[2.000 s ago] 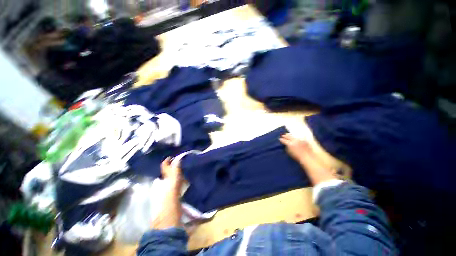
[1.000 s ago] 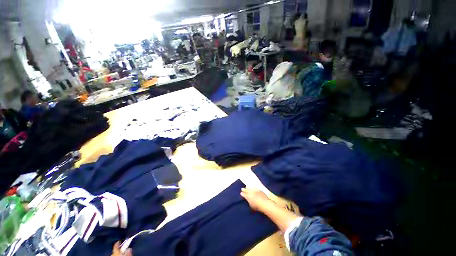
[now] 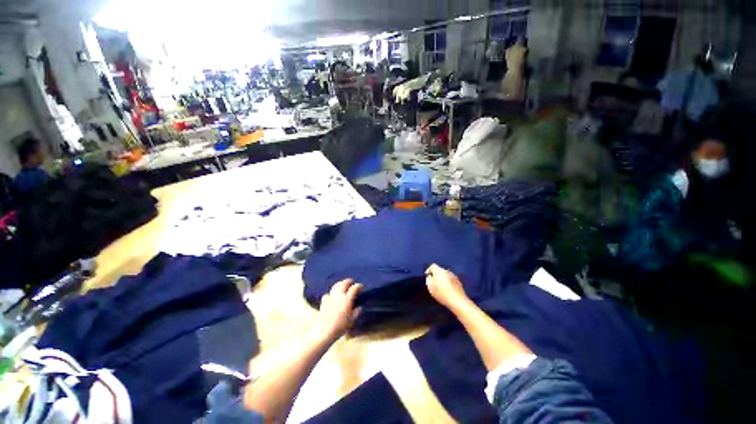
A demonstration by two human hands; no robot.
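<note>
A stack of navy garments (image 3: pixel 398 240) lies on the pale wooden table (image 3: pixel 278 306) in front of me. My left hand (image 3: pixel 340 305) has its fingers on the near left edge of the stack's upper layer. My right hand (image 3: pixel 443 283) holds the same near edge further right, with its fingers closed on the cloth. The fold between my hands is slightly raised. Part of another navy garment (image 3: pixel 356 404) shows at the bottom edge of the picture, cut off.
Spread navy garments (image 3: pixel 149 331) lie left, with white striped trim (image 3: pixel 75 389) at the lower left corner. More navy garments (image 3: pixel 572 356) lie right. Pale garments (image 3: pixel 257 207) cover the table's far part. A dark heap (image 3: pixel 75 215) is far left. A masked person (image 3: pixel 676 199) is at the right.
Both hands have left the navy garment at the near edge and moved forward to the stack behind it. The view has turned up from the table, and a person now shows at the right.
</note>
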